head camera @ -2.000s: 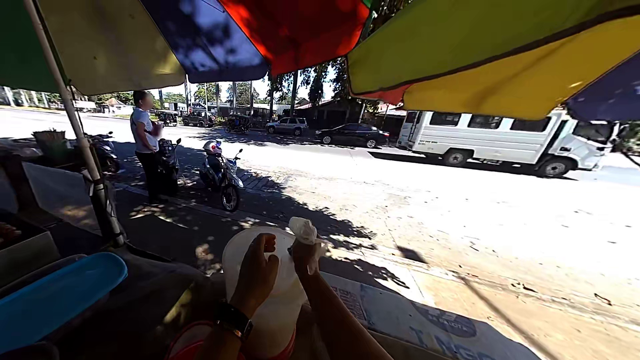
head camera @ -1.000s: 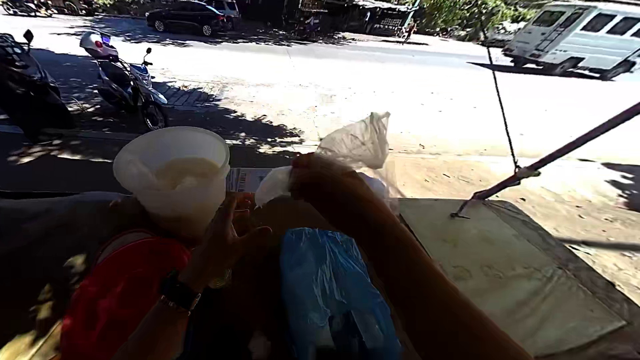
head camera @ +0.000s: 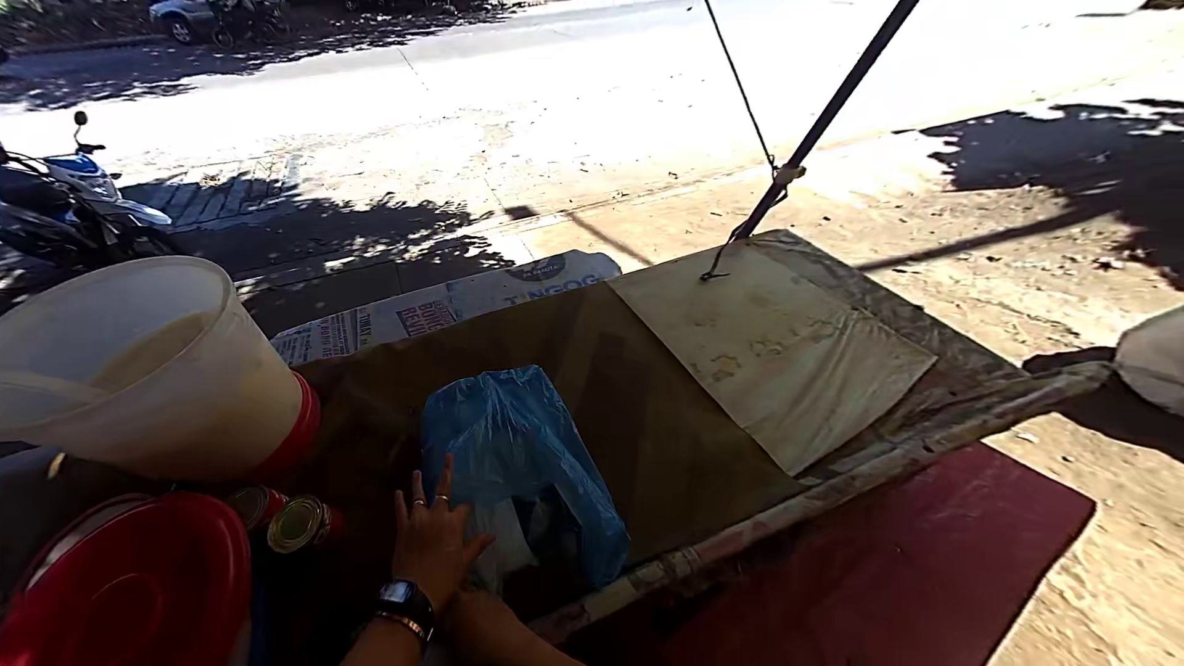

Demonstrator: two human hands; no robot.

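Note:
A blue plastic bag (head camera: 518,416) lies on the brown-covered stall top, its mouth facing me. My left hand (head camera: 435,536), with rings and a wristwatch, rests against the left edge of the bag with its fingers spread. My right hand (head camera: 481,601) is low beside the left wrist, mostly hidden behind it and in shadow near the bag's mouth; its fingers cannot be made out. Pale clear plastic (head camera: 507,541) shows in the bag's opening. To the left stands a white plastic bucket (head camera: 194,388) with pale contents and a red base.
A red round lid (head camera: 139,583) and two cans (head camera: 298,524) are at the lower left. A pale sheet (head camera: 777,351) covers the stall's right part, near a dark pole (head camera: 823,120) with a cord. A motorcycle (head camera: 83,203) stands beyond the bucket.
One second ago my right hand held whitish clear plastic above the blue bag; now it is down by the bag's mouth. My left hand has moved from beside the bucket to the bag. The view has swung right.

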